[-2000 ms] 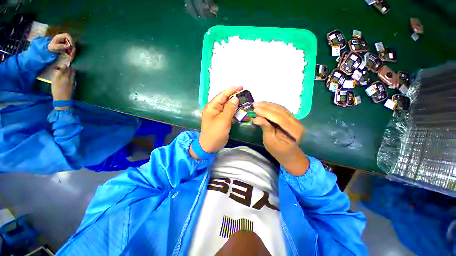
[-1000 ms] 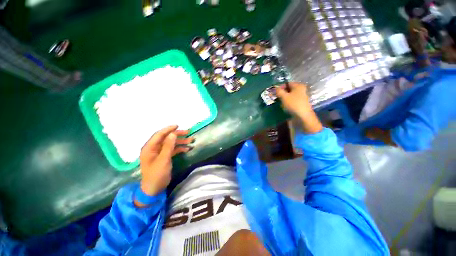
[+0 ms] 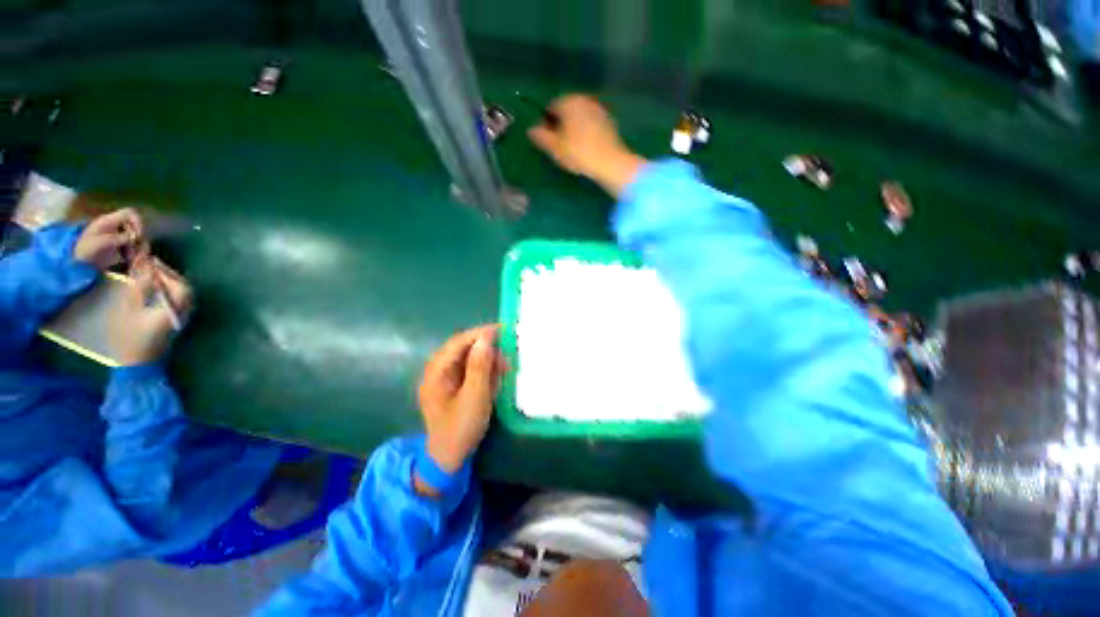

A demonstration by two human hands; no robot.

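The green tray (image 3: 513,350) sits in front of me, full of small white pieces (image 3: 597,344). My right hand (image 3: 585,135) is stretched far across the bench beyond the tray; a dark thin thing shows at its fingertips, blurred. A module (image 3: 496,122) lies just left of that hand, beside the metal upright. My left hand (image 3: 458,395) is at the tray's left edge, fingers curled together, with no module seen in it. My right sleeve covers the tray's right side.
The grey metal upright (image 3: 444,103) stands behind the tray. Loose modules (image 3: 808,169) lie at the far right, and more are partly hidden by my sleeve. Clear blister trays (image 3: 1007,410) are at right. At left, another person's hands (image 3: 145,289) work over a pale sheet (image 3: 91,323).
The view has swung back left. My right hand has moved from beside the blister trays to the far side of the bench. My left hand's fingers have drawn closer together.
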